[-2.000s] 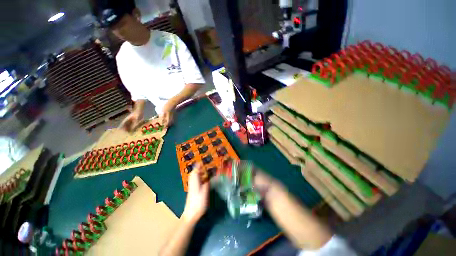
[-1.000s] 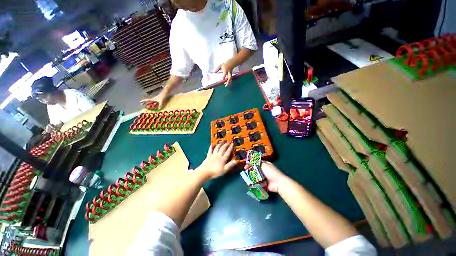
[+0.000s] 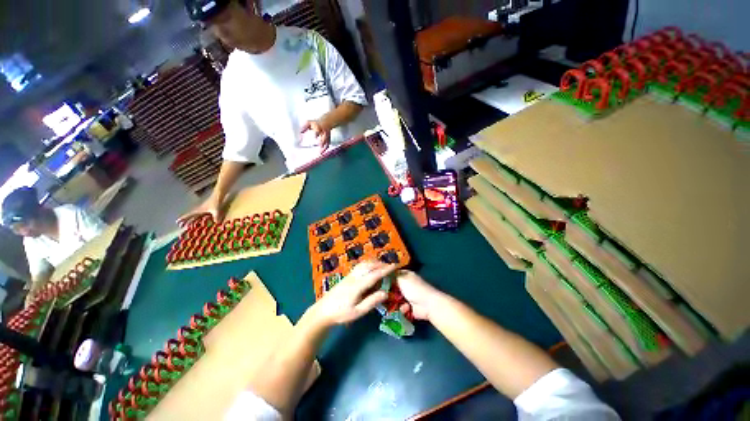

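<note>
The orange-red fixture tray [image 3: 359, 233] lies on the green table with mostly dark pockets; a bit of green shows in a pocket at its near left corner. My left hand [image 3: 355, 294] is over the tray's near edge, fingers bent towards my right hand; whether it grips a piece is hidden. My right hand [image 3: 417, 297] holds several green-and-red pieces [image 3: 395, 321] together just off the tray's near right corner. A cardboard sheet [image 3: 234, 355] at the near left bears a row of green-and-red pieces [image 3: 181, 349].
Across the table a person [image 3: 288, 90] reaches to another loaded cardboard sheet [image 3: 228, 238]. A smartphone [image 3: 441, 200] stands beside a dark post. Stacked loaded sheets [image 3: 625, 197] rise at the right. A bottle [image 3: 86, 355] stands at the far left edge.
My left hand has moved from lying flat on the tray's near left to its near edge beside my right hand. A near-left pocket now shows green. The camera view has shifted.
</note>
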